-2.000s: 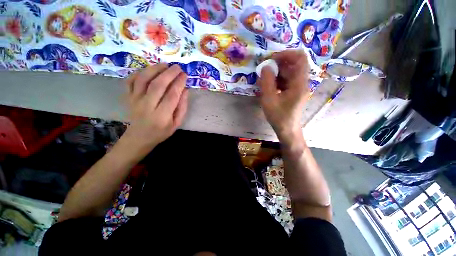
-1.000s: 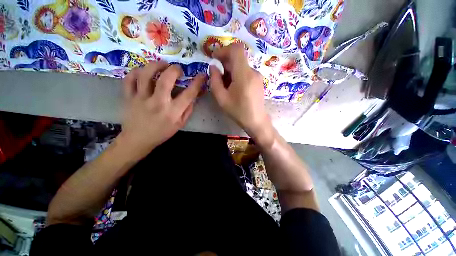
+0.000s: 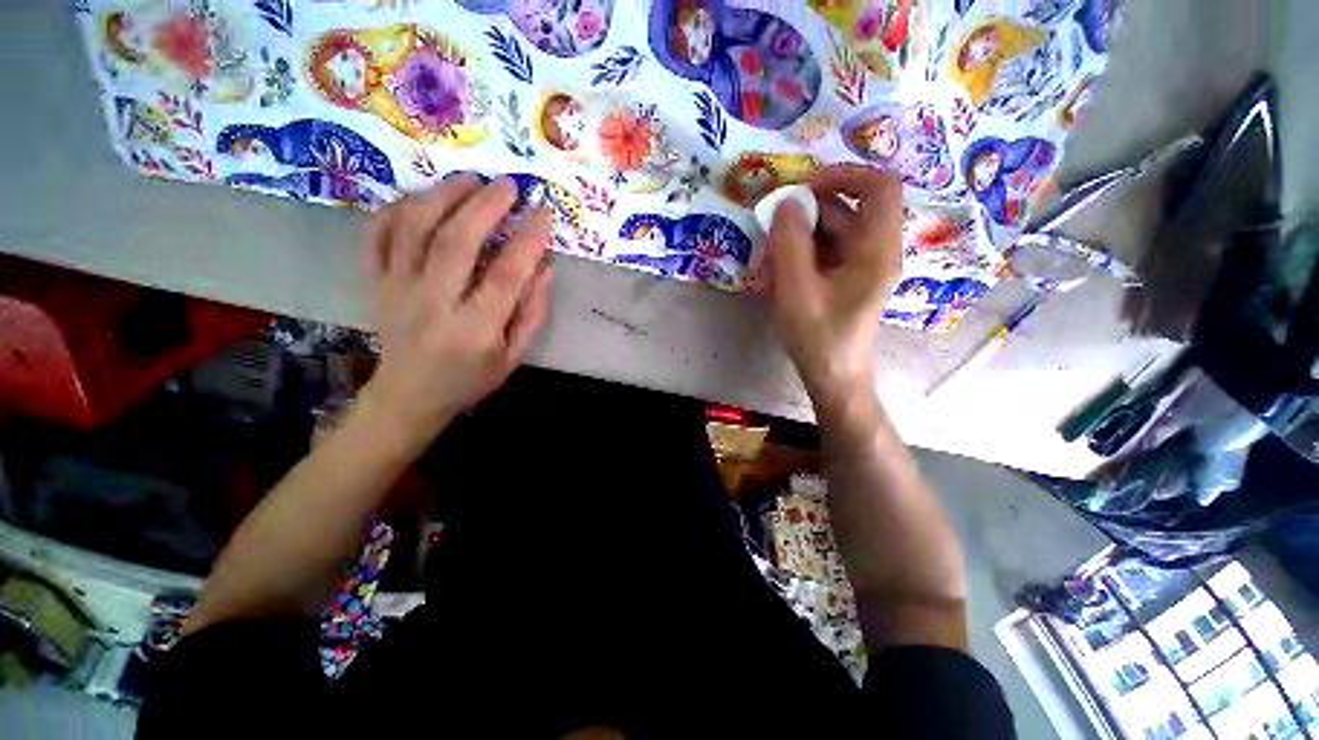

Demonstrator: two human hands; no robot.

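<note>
The nesting-doll print piece [image 3: 622, 138] lies on the table with its near edge running across in front of me. My left hand [image 3: 460, 297] rests on that edge, palm down with fingers spread a little, gripping nothing that I can see. My right hand [image 3: 836, 275] holds a small white rounded piece, probably tailor's chalk [image 3: 786, 211], between thumb and fingers over the cloth further right. Narrow printed ties [image 3: 1114, 181] lie loose at the cloth's right end. A slim pen [image 3: 998, 341] lies on the table beside the cloth's right corner.
The iron [image 3: 1230, 217] stands at the right of the off-white table [image 3: 637, 325]. A green-barrelled tool [image 3: 1107, 402] and dark-handled scissors [image 3: 1136, 419] lie near dark crumpled plastic [image 3: 1201, 492]. A barred window [image 3: 1179, 651] is at lower right. Something red [image 3: 51, 354] is below at left.
My right hand has moved right along the edge, away from my left hand, with the white piece. The cloth's left end has come into view.
</note>
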